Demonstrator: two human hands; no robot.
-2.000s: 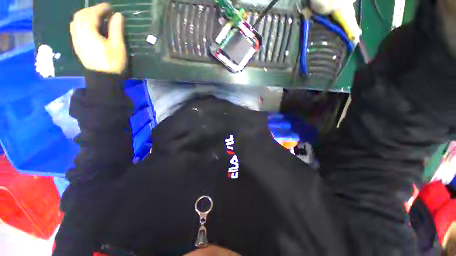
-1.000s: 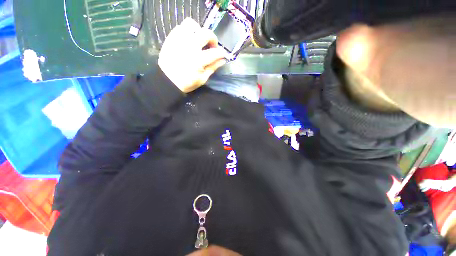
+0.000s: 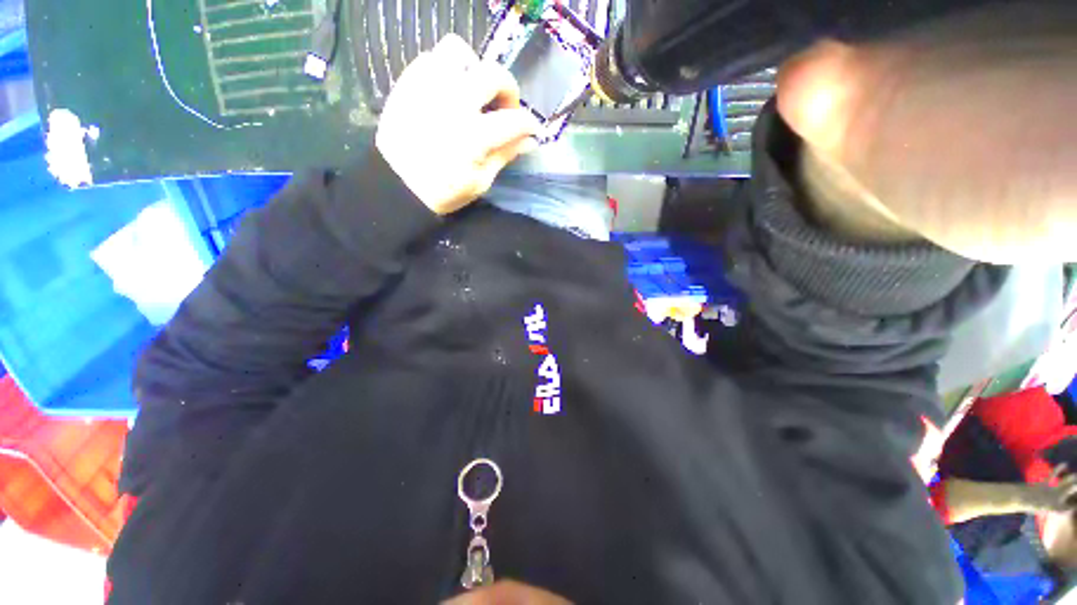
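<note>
The front cover (image 3: 550,78), a small square with a dark grey centre and pale edge, lies at the top of the view on the ribbed mat. Part of the green circuit board (image 3: 534,10) shows at its upper edge. My left hand (image 3: 455,124) grips the cover's left and lower edge with its fingertips. My right hand (image 3: 933,142), large and blurred close to the camera, holds the black electric screwdriver (image 3: 732,45). Its yellowish tip ring is at the cover's right edge. The bit and any screw are hidden or too small to tell.
The ribbed mat (image 3: 396,36) lies on the green bench (image 3: 112,71). A thin white wire (image 3: 165,73) and a small connector (image 3: 317,64) lie left. A blue handle (image 3: 717,116) shows right. Blue bins (image 3: 71,319) stand at left. Another person's arm (image 3: 1004,499) shows lower right.
My left hand has moved right from the bench and taken hold of the cover. My right hand has brought the screwdriver in to the cover. Over the last second both hands have barely moved.
</note>
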